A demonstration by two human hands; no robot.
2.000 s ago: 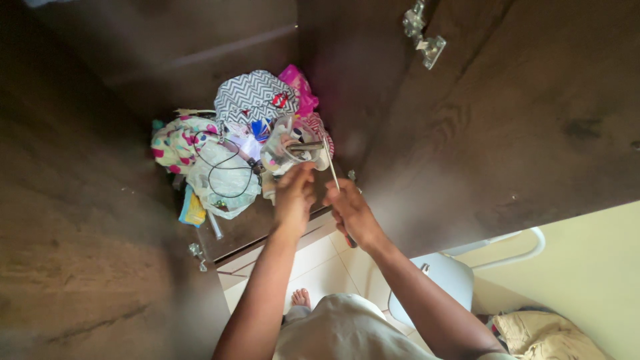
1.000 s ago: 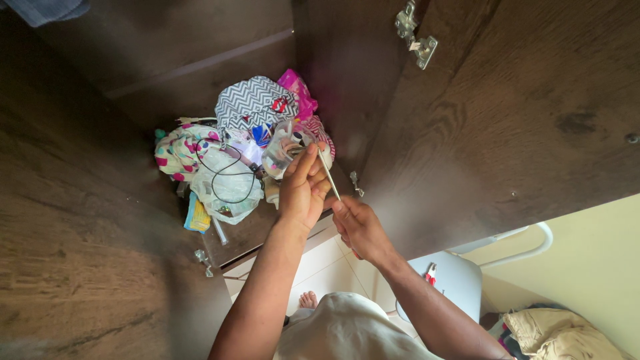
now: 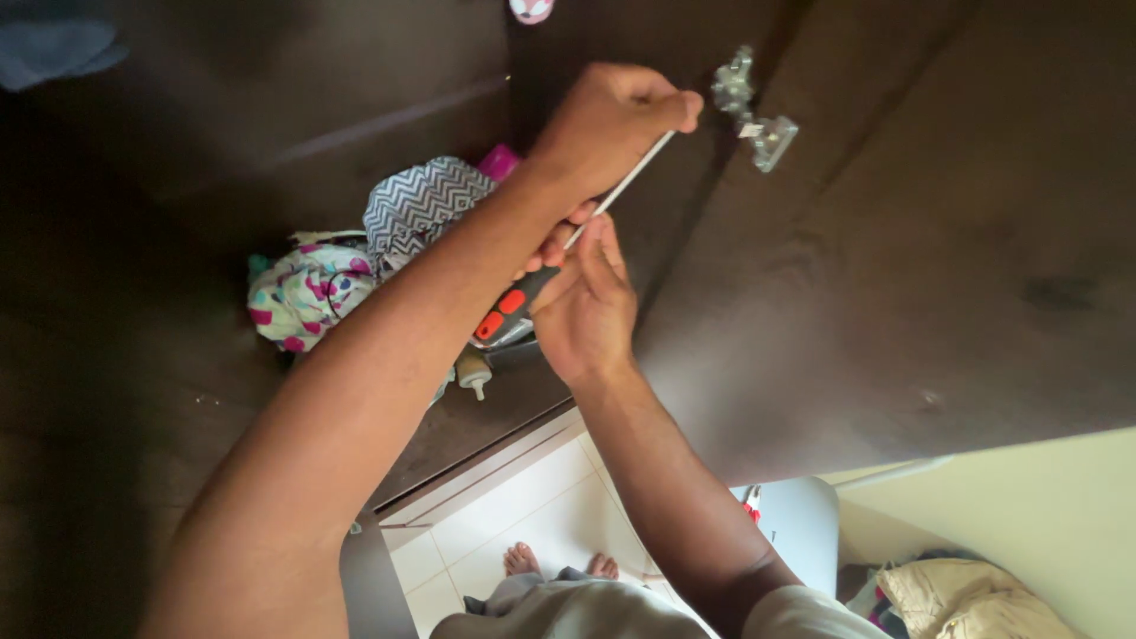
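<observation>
My left hand (image 3: 612, 124) is raised near the right-hand cabinet hinge, its fingertips at the upper end of a long thin screwdriver shaft (image 3: 626, 188). Lower down, my right hand (image 3: 586, 302) holds the screwdriver's black and red handle (image 3: 508, 306), with its fingers around the base of the shaft. Whatever lies between my left fingertips is hidden. A metal cabinet hinge (image 3: 750, 106) is fixed at the dark wooden door, just right of my left hand and apart from it.
Behind my left arm lie a zigzag-patterned cloth (image 3: 422, 200), a dotted cloth bundle (image 3: 306, 297) and a small bottle (image 3: 474, 373) on the dark wooden shelf. A pale chair (image 3: 799, 519) with a red-handled tool (image 3: 753, 504) stands at lower right, near beige clothing (image 3: 976, 599).
Both hands have moved up, from in front of the bundled items toward the hinge. The screwdriver now points up and right, where before its tip pointed up and left. The view has shifted.
</observation>
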